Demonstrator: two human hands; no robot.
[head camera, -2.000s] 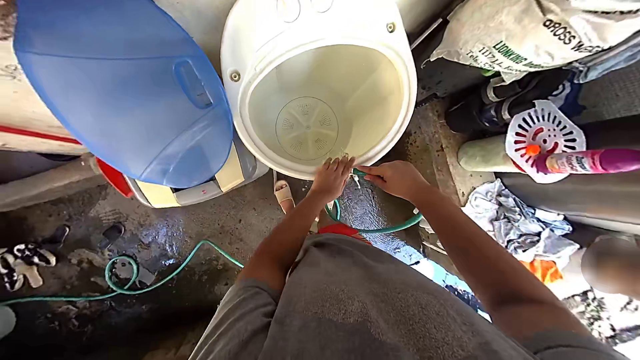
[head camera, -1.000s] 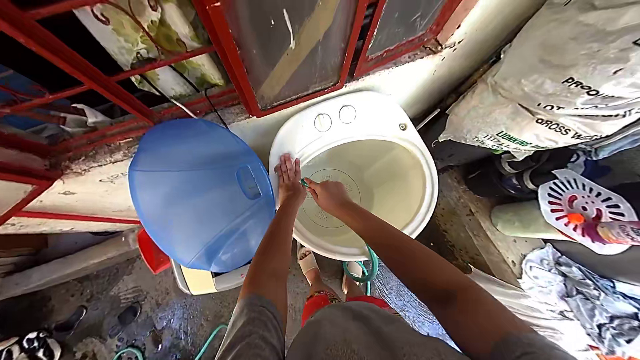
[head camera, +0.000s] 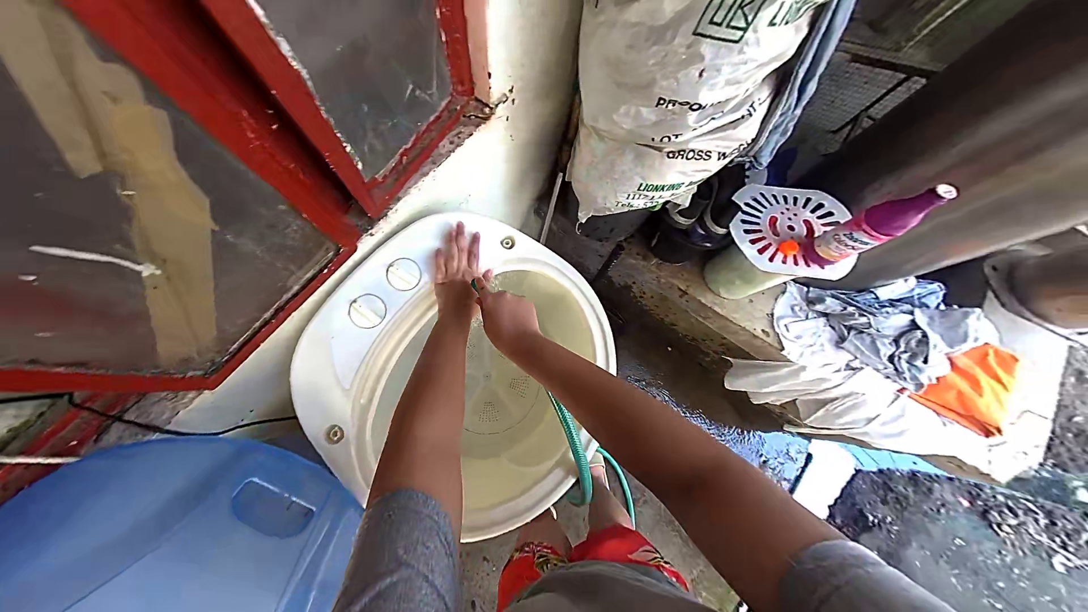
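Note:
A white top-loading washing machine (head camera: 319, 374) stands in the middle of the head view, its round tub (head camera: 518, 450) uncovered. My left hand (head camera: 457, 268) lies with fingers extended on the rim at the far side, between the two round knobs (head camera: 385, 293) and a screw. Close beside its wrist, my right hand (head camera: 506, 319) is closed on the end of a green hose (head camera: 568, 425). The hose passes under my right forearm and hangs over the near rim. Some water shows at the hose end.
A blue plastic lid (head camera: 170, 527) is at the lower left, below a red-framed window (head camera: 280, 127). To the right are a printed white sack (head camera: 671, 102), a perforated white tray (head camera: 769, 217), a purple bottle (head camera: 892, 217) and piled cloths (head camera: 884, 331). Wet ground lies beside the machine.
Both hands were at the near rim two seconds ago, then at the rim's left side, and are now at the far rim by the knobs. The view has turned markedly.

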